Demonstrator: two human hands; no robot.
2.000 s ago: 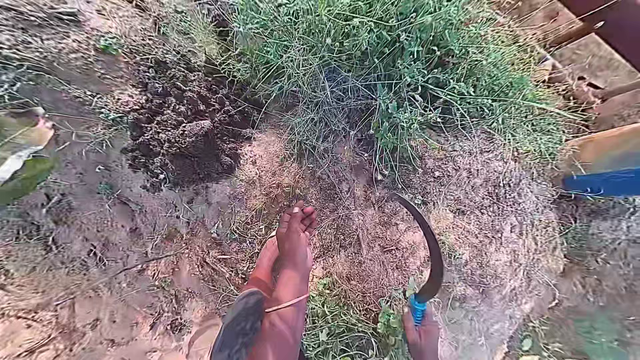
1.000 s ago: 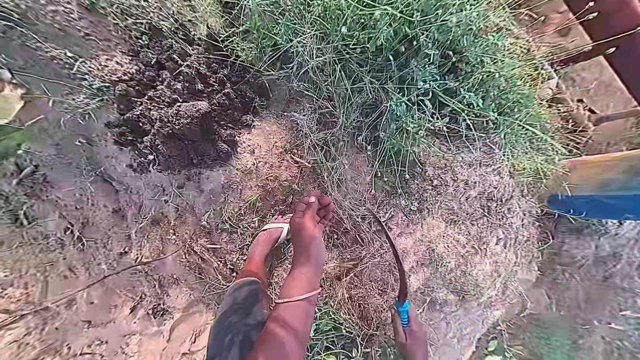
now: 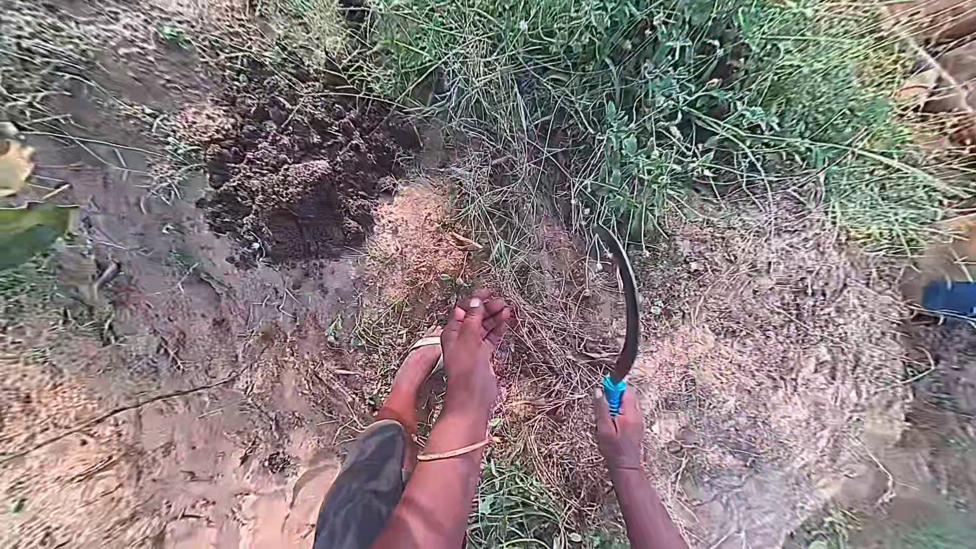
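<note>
My right hand (image 3: 619, 431) is closed around the blue handle of a sickle (image 3: 629, 313), whose dark curved blade points up toward the green plants. To its left, my left hand (image 3: 474, 335) hovers over dry cut stems (image 3: 549, 335) with its fingers curled; whether a thin stem lies between them is too blurred to tell. A band circles the left wrist. Green grass and leafy weeds (image 3: 648, 114) grow beyond both hands.
My sandalled foot (image 3: 419, 366) is just left of the left hand. A heap of dark soil (image 3: 297, 175) lies at the upper left. Bare earth spreads on both sides, with a thin twig (image 3: 152, 400) on the left. A blue object (image 3: 949, 299) shows at the right edge.
The sickle blade has turned, so its curve now shows more broadly than one second ago. My left hand stays curled near the dry stems.
</note>
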